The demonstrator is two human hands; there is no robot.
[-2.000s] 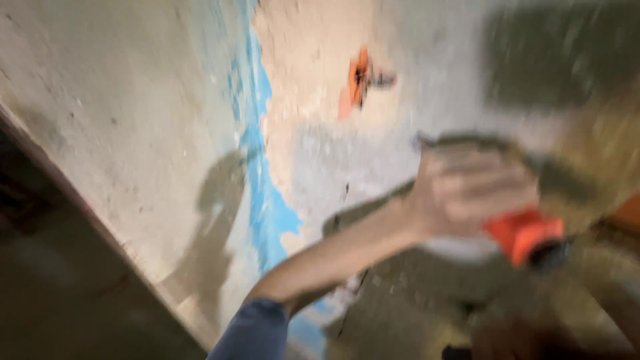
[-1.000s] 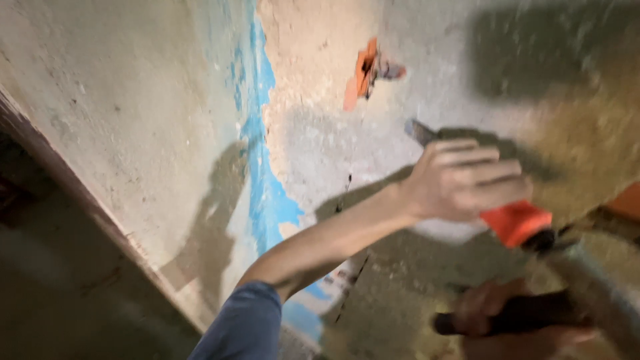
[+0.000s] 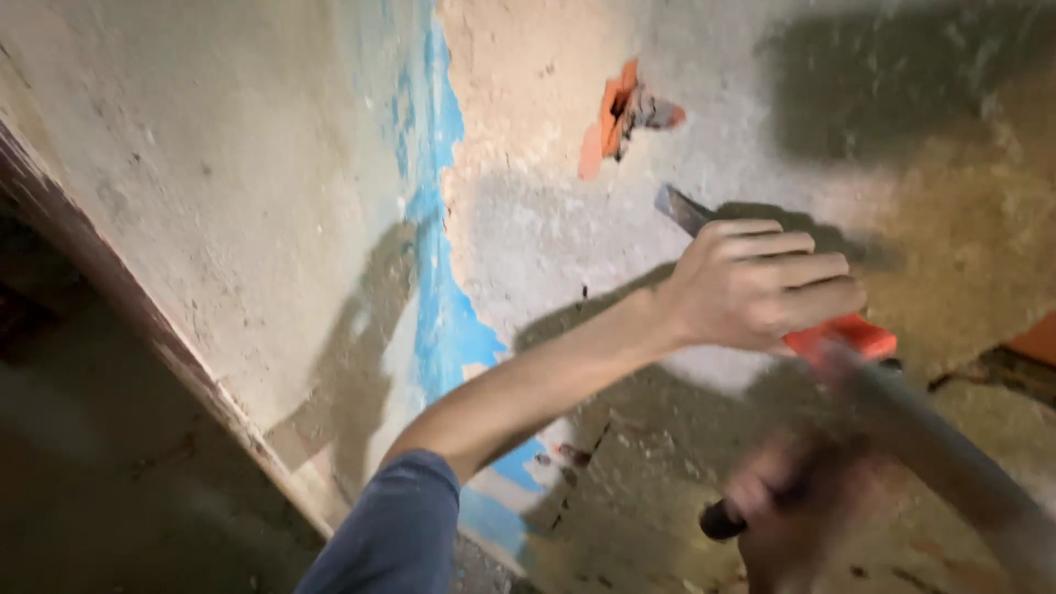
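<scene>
My left hand [image 3: 763, 289] is closed around a flat steel chisel [image 3: 683, 210] with an orange-red grip [image 3: 850, 337], its blade pointing up-left at the wall, below a broken hole [image 3: 617, 107] that shows orange brick. Whether the tip touches the plaster, I cannot tell. Below and right, my right hand [image 3: 784, 495], blurred, grips the black handle [image 3: 723, 521] of a tool. A long grey bar [image 3: 940, 445], also blurred, reaches from the lower right to the rear of the chisel grip; its link to that handle is unclear.
Worn plaster wall [image 3: 553, 223] surrounds the hands. A strip of blue paint [image 3: 445, 322] runs down the corner to the left. A rough edge [image 3: 173, 330] borders a dark area at the far left. Another gouge with orange brick [image 3: 1031, 342] is at the right.
The chisel blade, blurred two seconds ago, shows more plainly. The grey bar stood apart from the chisel's rear end one second ago and now overlaps it. My left hand keeps its grip.
</scene>
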